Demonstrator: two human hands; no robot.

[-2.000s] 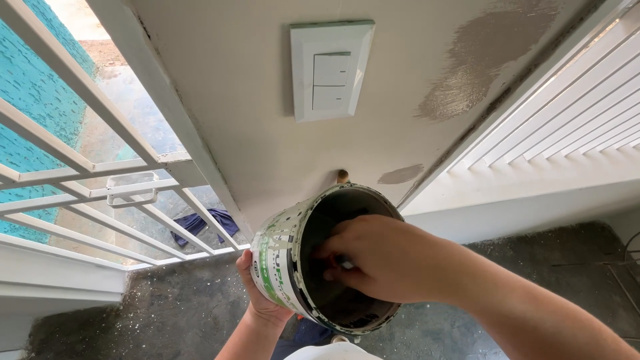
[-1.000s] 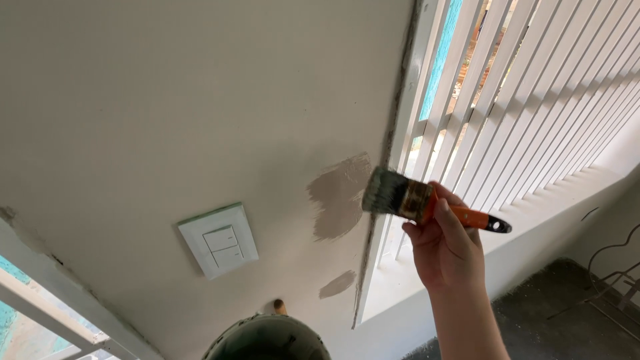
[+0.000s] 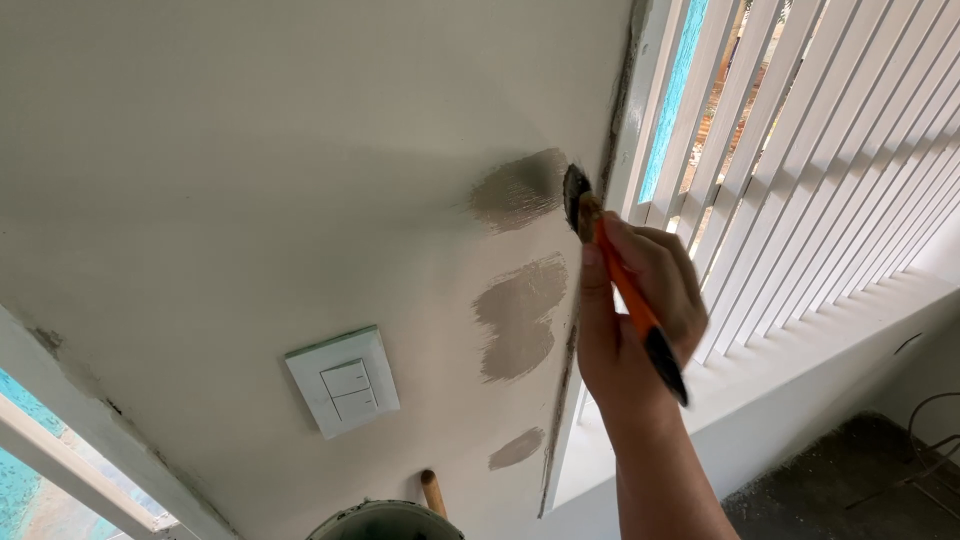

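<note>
My right hand [image 3: 637, 292] grips a paintbrush [image 3: 626, 285] by its orange and black handle. The dark bristles are at the right edge of the uppermost taupe paint patch [image 3: 517, 191] on the pale wall [image 3: 262, 187]. Below that patch lie a larger one [image 3: 521, 319] and a small one [image 3: 516, 448]. At the bottom edge shows the rim of a paint bucket [image 3: 386, 517], with a wooden stick [image 3: 433, 493] standing behind it. Out of view is my left hand.
A white light switch [image 3: 343, 381] is on the wall left of the patches. White window slats [image 3: 795, 172] and a sill [image 3: 795, 375] stand to the right. Part of a white barred frame [image 3: 75, 457] shows lower left, and thin rods or wires [image 3: 911, 476] lie over the dark floor lower right.
My right hand was inside the bucket, then came up to the wall with the brush. A new paint patch has appeared above the larger one. My left hand, earlier holding the bucket, has left the view.
</note>
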